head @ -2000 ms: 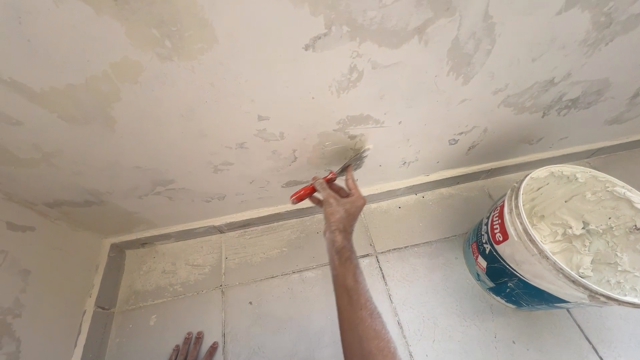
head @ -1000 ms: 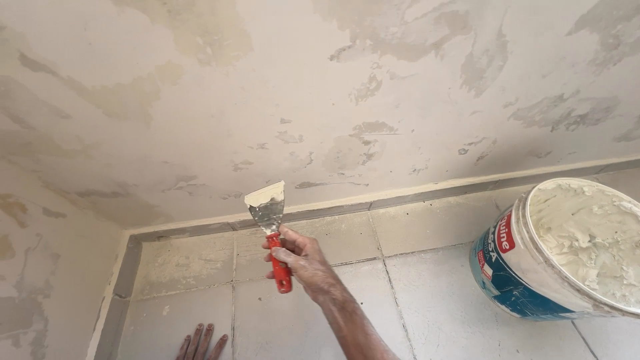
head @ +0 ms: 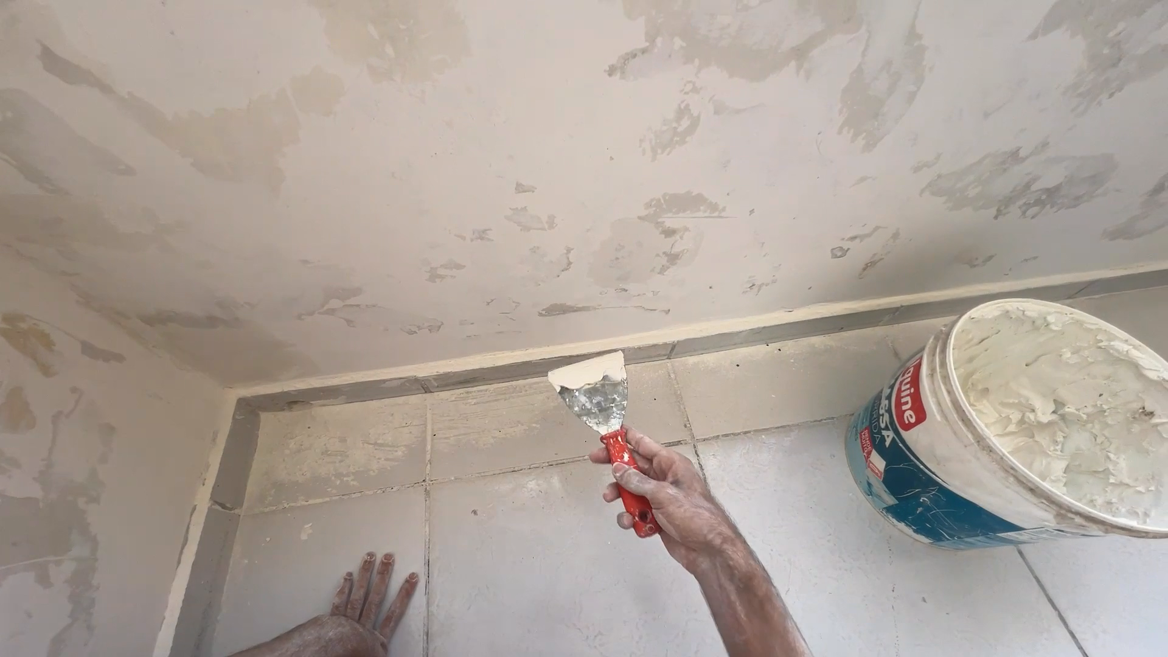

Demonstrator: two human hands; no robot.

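Note:
My right hand point(head: 662, 488) grips the red handle of a putty knife point(head: 598, 401), whose blade points up toward the foot of the wall and carries pale filler along its edge. My left hand point(head: 370, 602) rests with fingers spread on the tiled floor at the lower left and holds nothing. At the right stands a plastic bucket point(head: 922, 465) with a blue and red label, filled with creamy filler point(head: 1063, 401) that has a rough, scooped surface. The wall point(head: 511, 137) bears many patches of filler and bare grey spots.
A grey tile skirting point(head: 785, 342) runs along the wall's foot and turns the corner at the left, where a second patched wall point(head: 82, 438) rises. Pale smears mark the floor tiles point(head: 529, 547) close to the skirting.
Two seconds ago the putty knife was against the wall low down; one second ago my right hand held it off the wall, blade up. My left hand stays on the floor.

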